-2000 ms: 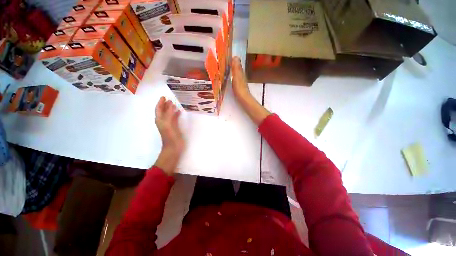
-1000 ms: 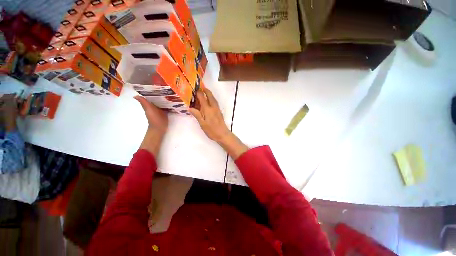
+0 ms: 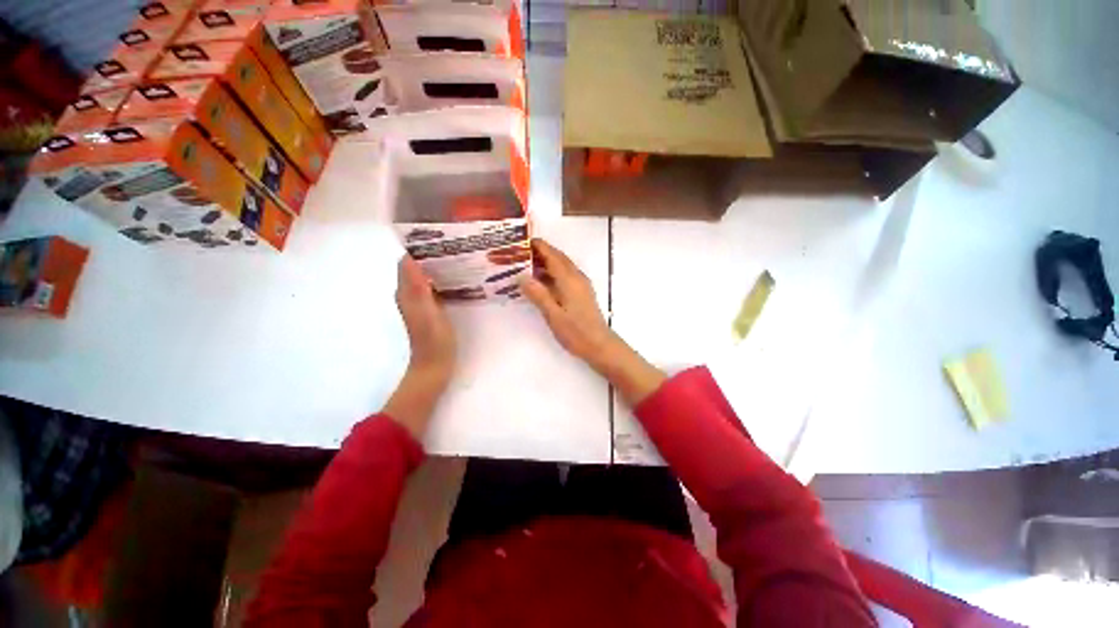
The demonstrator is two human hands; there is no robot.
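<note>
An open retail carton (image 3: 460, 252) stands upright at the near end of a row of open cartons. Its white inner flap (image 3: 460, 141) with a dark slot stands up at the back, and something orange shows inside. My left hand (image 3: 423, 319) lies against the carton's lower left side. My right hand (image 3: 567, 301) is at its lower right corner, with the fingers against the side. The carton is held between both hands. More open cartons (image 3: 452, 88) stand directly behind it.
Closed orange cartons (image 3: 160, 160) stand in rows at left, with one small carton (image 3: 43, 275) apart. Brown shipping boxes (image 3: 669, 104) stand at back right. A narrow yellow strip (image 3: 755, 304), a yellow paper note (image 3: 977, 388) and a black strap (image 3: 1076, 285) lie on the white table (image 3: 859, 356).
The near carton, seen turned a second ago, now faces me squarely with both hands still at its sides. My right hand has moved lower than at first. The camera view has shifted.
</note>
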